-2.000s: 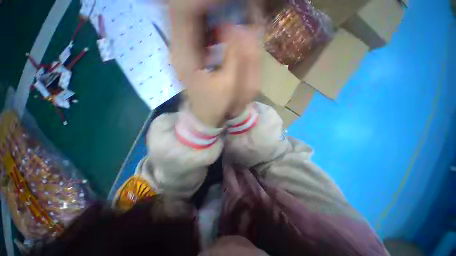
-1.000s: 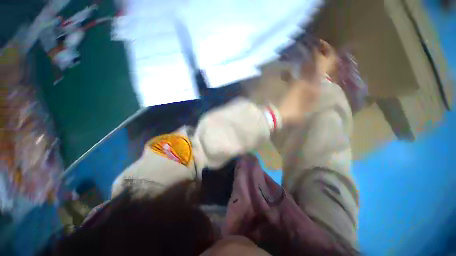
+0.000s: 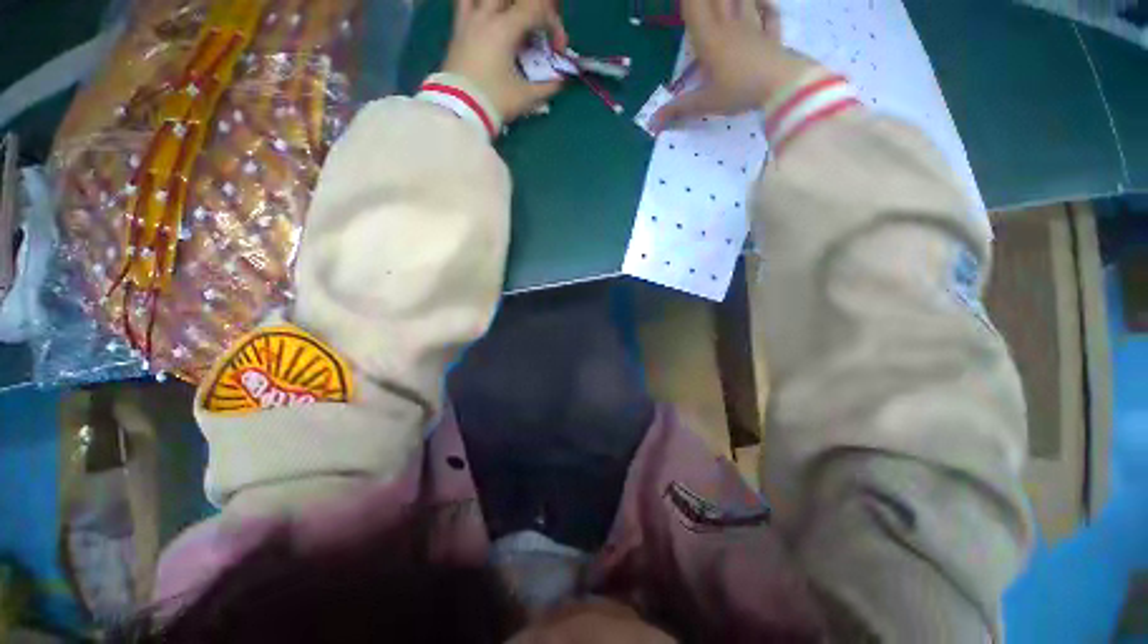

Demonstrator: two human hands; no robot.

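Observation:
My left hand [image 3: 497,57] is near the top edge, its fingers curled around several finished parts [image 3: 548,61], white pieces with red wires and tiny white plugs. The wires point right. My right hand [image 3: 730,63] is at the top right, over the near part of the white die-cut adhesive sheets [image 3: 692,208], which carry rows of dark dots. Its thumb is spread to the left, by a small white piece with a dark red line. Some of its fingertips are cut off or hidden, so its grip cannot be told.
A clear plastic bag [image 3: 44,333] with amber stock [image 3: 252,164] lies at the left, with longer amber strips on top. The green bench [image 3: 560,214] has a pale near edge. Cardboard cartons [image 3: 1051,365] stand below it at right, another at lower left. Blue floor shows beyond.
The view has turned back to the bench. My hands have moved apart, from the open carton to the bench top. My left hand has closed around finished parts; my right hand is over the sheets.

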